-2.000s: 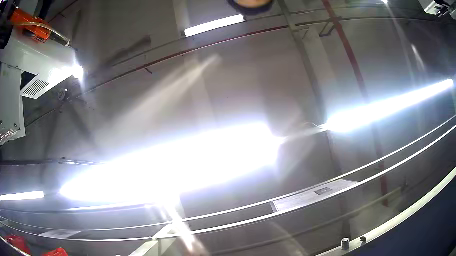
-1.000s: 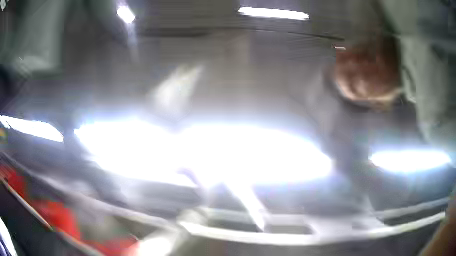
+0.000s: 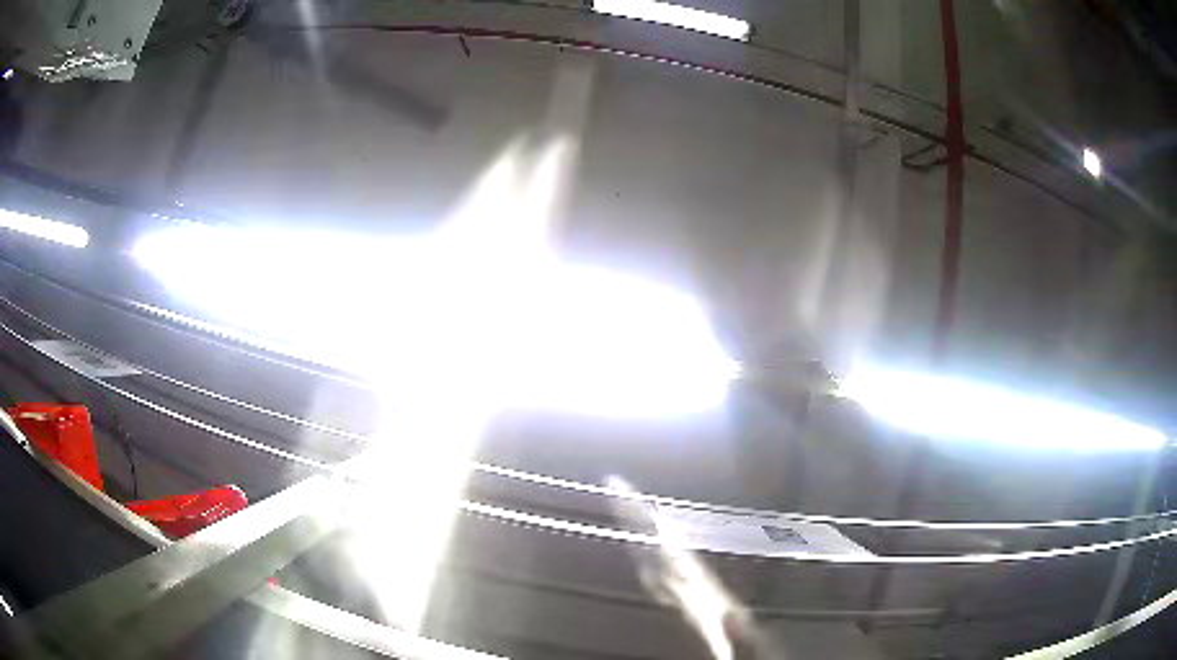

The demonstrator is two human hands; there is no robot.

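Neither of my hands is in the picture, and no work piece shows. The head view looks up at the ceiling. A large glaring tube light (image 3: pixel 516 322) fills the middle, and a second lit tube (image 3: pixel 1007 410) is to its right. Two red bins or bags (image 3: pixel 62 441) are at the lower left; which they are I cannot tell.
A pale metal beam (image 3: pixel 194 554) runs up from the lower left corner. Thin white rails (image 3: pixel 981 558) curve across the lower part. A white machine part (image 3: pixel 84 36) is at the upper left. A red pipe (image 3: pixel 953 155) crosses the ceiling at the right.
The view has swung and tilted. The blurred round brown shape and the skin-coloured patch at the right edge are gone. The red things and the beam now show sharply.
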